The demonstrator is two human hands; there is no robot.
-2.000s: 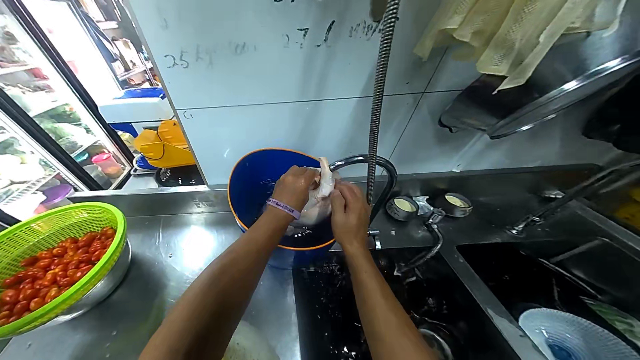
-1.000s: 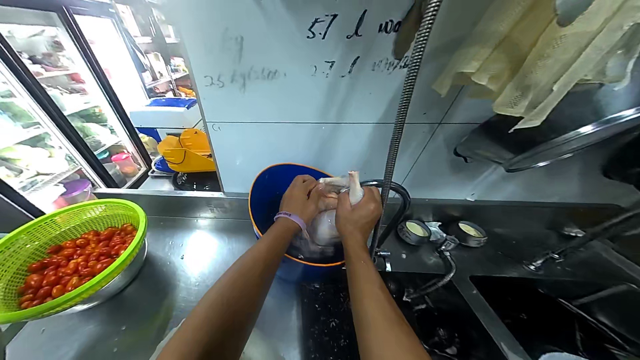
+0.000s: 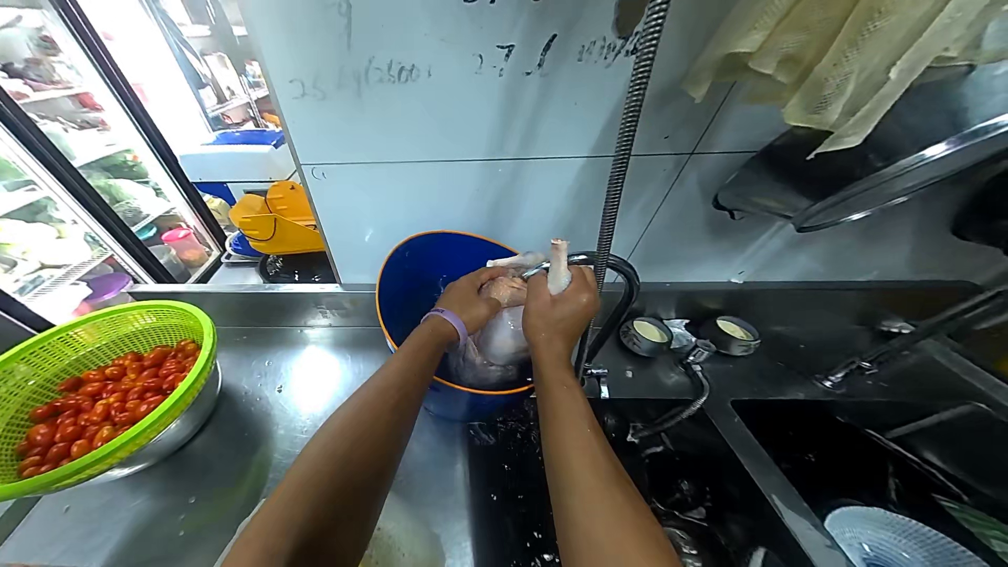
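Observation:
A plucked raw chicken (image 3: 504, 339) is held over and partly inside a blue bucket (image 3: 421, 272) with an orange rim. My right hand (image 3: 561, 303) grips one of its legs, whose pale end sticks up above the fist. With fingers on the skin near the other leg, my left hand (image 3: 472, 303) holds the bird from the left; a light purple band circles that wrist. The bird's lower part and the bucket's bottom are hidden.
At left a green plastic basket (image 3: 185, 315) of small red tomatoes rests in a metal bowl (image 3: 201, 402). A metal shower hose (image 3: 626, 142) hangs behind my right hand. Sink basins lie at right, one with a ribbed plate (image 3: 890, 539). Two small round tins stand behind the faucet.
One second ago both hands held the bird at the bucket as now. Two seconds ago my right hand was lower beside it, with no leg end above the fist. The view has shifted.

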